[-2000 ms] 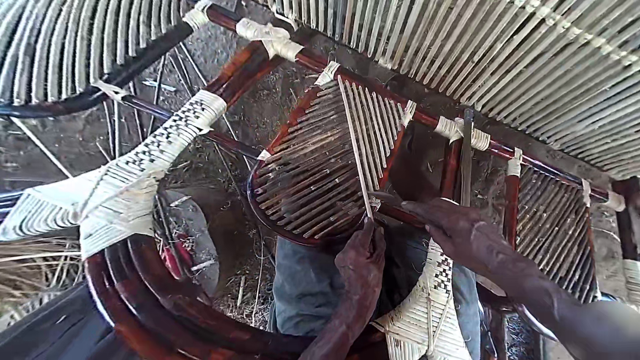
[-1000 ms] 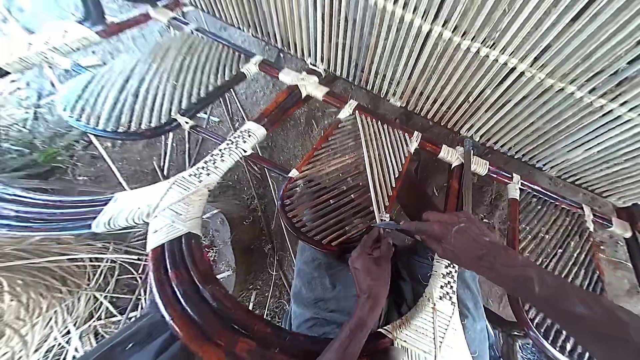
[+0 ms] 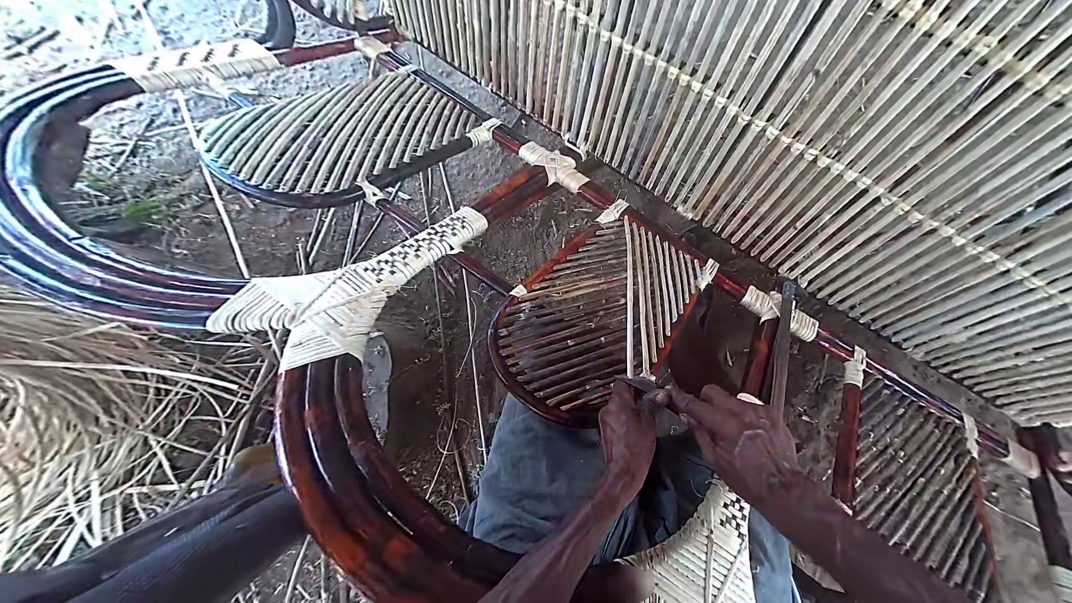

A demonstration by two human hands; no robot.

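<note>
My left hand [image 3: 628, 435] grips the lower end of a thin pale cane strip [image 3: 630, 293] at the lower rim of a rounded slatted panel [image 3: 561, 335]. My right hand [image 3: 741, 431] is closed on a small dark-bladed knife [image 3: 643, 384], whose blade lies at that strip end, touching or nearly touching my left fingers. Several pale strips stand side by side over the panel's right part, across darker slats beneath. The panel hangs from a dark red-brown cane rail [image 3: 662, 243] with pale bindings. Curved, glossy cane poles [image 3: 335, 452] bear a patterned pale wrapping [image 3: 368, 276].
A large slatted cane surface [image 3: 754, 126] fills the upper right. Another rounded slatted panel [image 3: 335, 134] is at upper left, and one more [image 3: 913, 469] at right. Loose pale fibres [image 3: 100, 419] lie on the ground at left. Trousered legs [image 3: 536, 477] are beneath the frame.
Both hands stay at the lower end of the pale strips, with the right hand and knife now closer against the left fingers. The view has shifted towards the left side of the frame.
</note>
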